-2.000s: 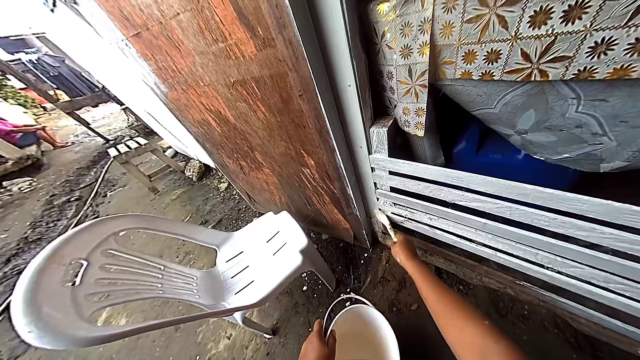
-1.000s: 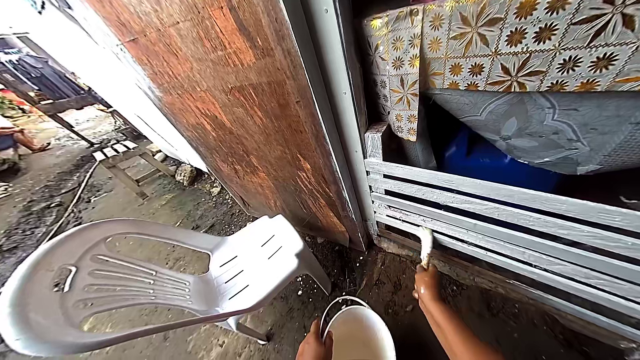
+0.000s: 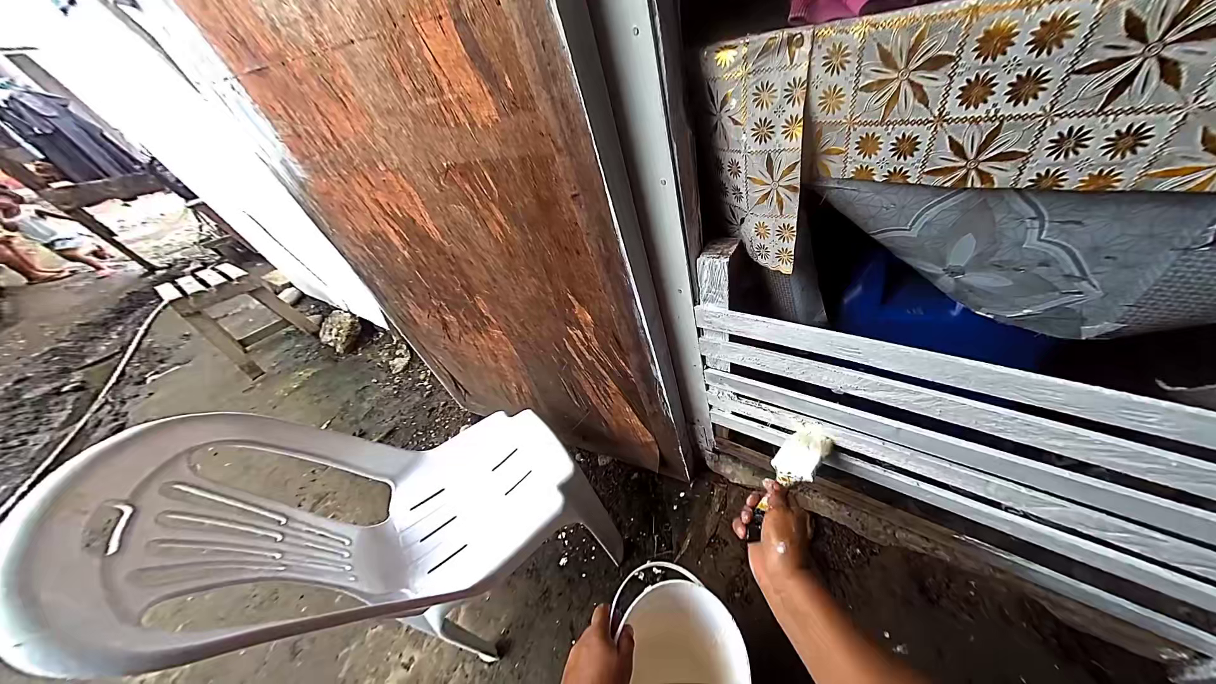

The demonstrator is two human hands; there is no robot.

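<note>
My right hand (image 3: 781,532) grips a paintbrush (image 3: 801,454) by its handle. The brush's pale, paint-covered bristles lie against a lower slat of the white-painted wooden slatted fence (image 3: 912,394). A white spot marks the back of that hand. At the bottom edge, my left hand (image 3: 600,650) is closed at the rim and thin handle of a white bucket (image 3: 686,635), which has pale liquid inside. The bucket is below and left of my right hand.
A white plastic chair (image 3: 380,541) stands at the left, near a weathered plywood panel (image 3: 475,209). Patterned plastic cloth (image 3: 959,95) hangs above the fence, with a blue container (image 3: 912,294) behind. Farther off are a small wooden bench (image 3: 237,294), a rock (image 3: 340,331), a hose (image 3: 104,399) and people (image 3: 47,237).
My right hand first moved the brush right along the lower slats, away from the post; now the brush head shows broad side on. My left hand has stayed at the bucket.
</note>
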